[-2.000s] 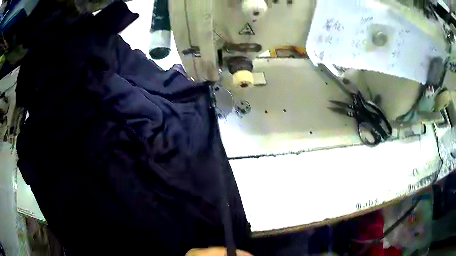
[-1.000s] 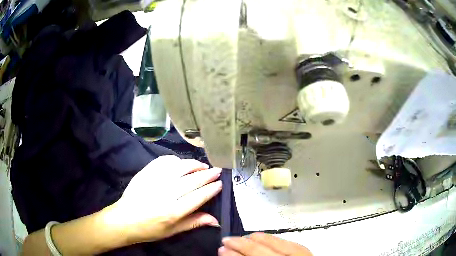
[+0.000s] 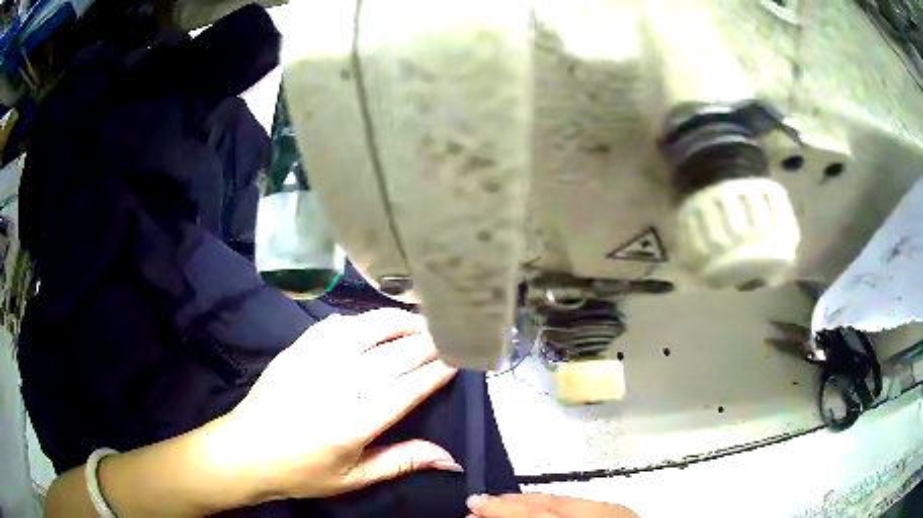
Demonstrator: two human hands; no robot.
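A dark navy garment piece [image 3: 132,293] lies bunched left of the needle area and runs under the off-white sewing machine head [image 3: 445,152]. A narrow dark strip [image 3: 476,435] lies along its right edge, in line with the head's lower end. My left hand [image 3: 339,415] lies flat on the cloth, fingertips by the head's lower end, thumb spread towards the strip. My right hand [image 3: 552,506] is cut off by the bottom edge; its fingertips touch the strip's lower part, and its grip is hidden. The needle and presser foot are hidden behind the head.
A green tube with a white band [image 3: 297,233] hangs left of the head. A ribbed cream dial [image 3: 737,231] and a yellowish knob [image 3: 591,381] stick out on the right. Black-handled scissors [image 3: 848,379] lie at the far right, partly under a white paper note [image 3: 880,268].
Both hands have come into fuller view since the oldest frame, the left onto the cloth. The view has moved closer to the machine head. Over the last second the left hand has barely moved.
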